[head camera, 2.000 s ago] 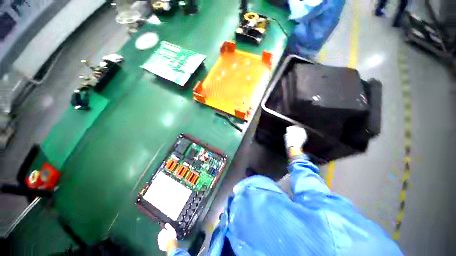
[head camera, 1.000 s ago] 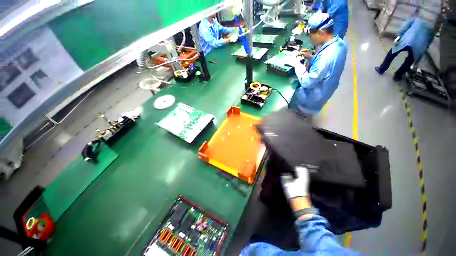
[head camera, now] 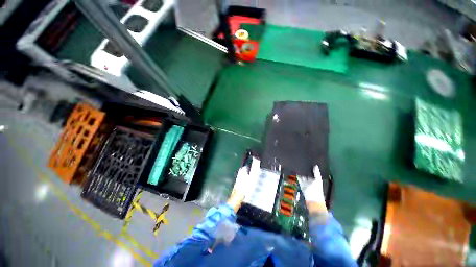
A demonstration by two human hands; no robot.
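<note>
The populated circuit board (head camera: 265,191), with its flat white area and orange coils, lies in its black frame on the green bench in front of me. A plain black sheet (head camera: 296,136) lies at the board's far side; whether it rests on the frame is unclear. My left hand (head camera: 247,181), in a white glove, is at the board's left edge, its fingers along the frame. My right hand (head camera: 313,189), also gloved, is over the board's right part at the sheet's near edge. Its fingertips are blurred, and its grip cannot be made out.
A black box (head camera: 204,156) with teal pieces (head camera: 183,161) and a teal strip stands left, beside a black carrier (head camera: 117,169) and orange cover (head camera: 78,140). An orange tray (head camera: 425,229) and another board (head camera: 439,140) lie right. A red box (head camera: 249,48) is at the far edge.
The view has swung left. The black sheet has moved from above the crate to the bench beside the board. Both hands are now at the board.
</note>
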